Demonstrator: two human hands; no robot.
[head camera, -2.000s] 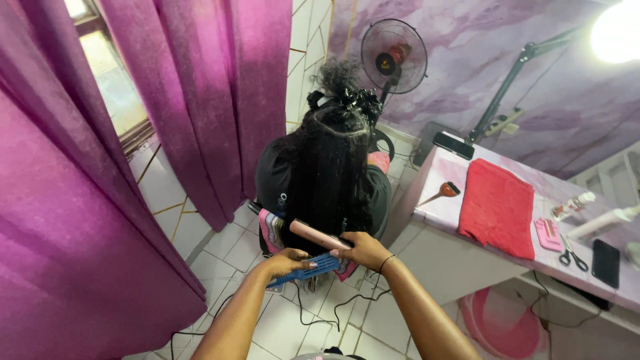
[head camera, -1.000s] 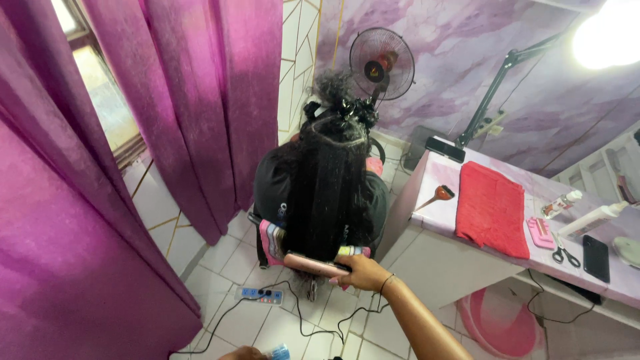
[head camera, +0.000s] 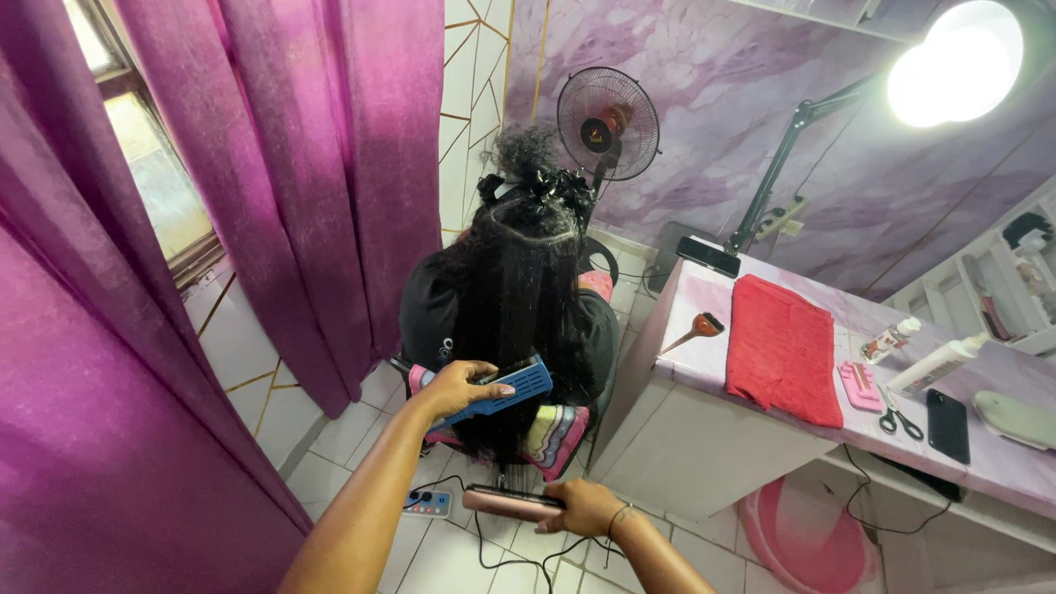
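My left hand grips a blue vented hairbrush, which lies against the lower part of the long black hair of a seated person in a dark top. Loops of clipped-up hair sit above a curved parting. Below the hair ends, my right hand holds a rose-gold hair straightener apart from the hair. Its far end points left; the cord trails down to the floor.
A standing fan is beyond the person. At right, a marbled counter bears a red towel, tint brush, scissors, phones and bottles. A power strip and cords lie on the tiles; purple curtains hang left.
My left hand has come up from the bottom edge and brought the blue brush to the hair. My right hand has moved the straightener off the hair ends, toward the bottom of the view.
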